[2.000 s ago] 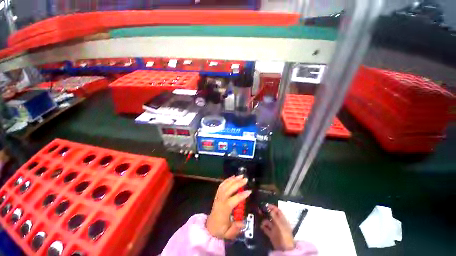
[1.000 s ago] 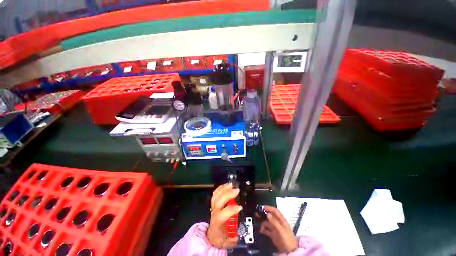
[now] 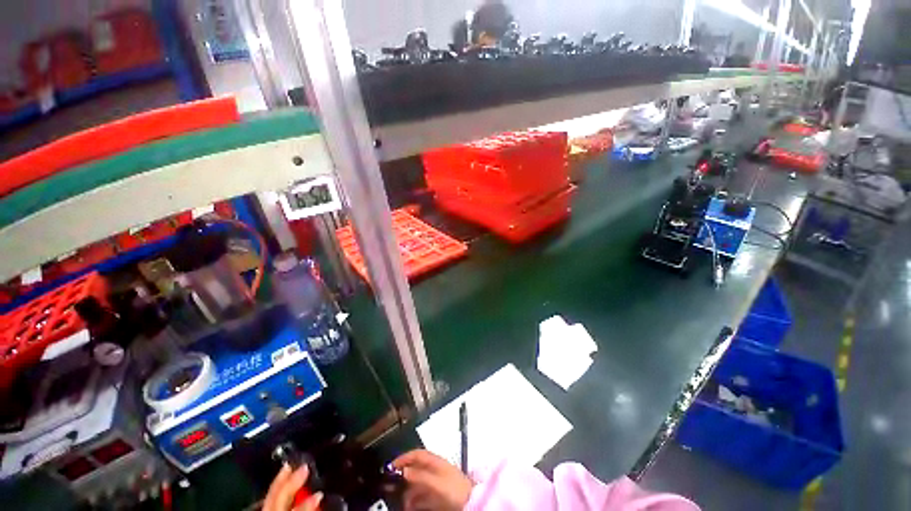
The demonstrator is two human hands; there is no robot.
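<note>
The black clamp fixture (image 3: 335, 464) stands at the bottom, partly cut off by the frame edge. My left hand (image 3: 290, 491) is closed around its red clamp handle (image 3: 306, 498); only the fingers show. My right hand (image 3: 432, 481) is right of the fixture, its fingers bent around a small dark workpiece (image 3: 394, 473), which is mostly hidden and blurred. A bit of the white nest plate (image 3: 379, 506) shows at the bottom edge.
The record sheet (image 3: 511, 417) with a pen (image 3: 463, 437) lies right of the fixture, a crumpled wipe (image 3: 564, 351) beyond. A metal post (image 3: 372, 215) rises behind. The blue controller (image 3: 240, 394) and power supply (image 3: 100, 467) stand left. Blue bins (image 3: 764, 419) are beyond the bench edge.
The view has swung right, so the fixture and hands sit lower and further left. The large red tray has left the picture. Both hands remain at the fixture.
</note>
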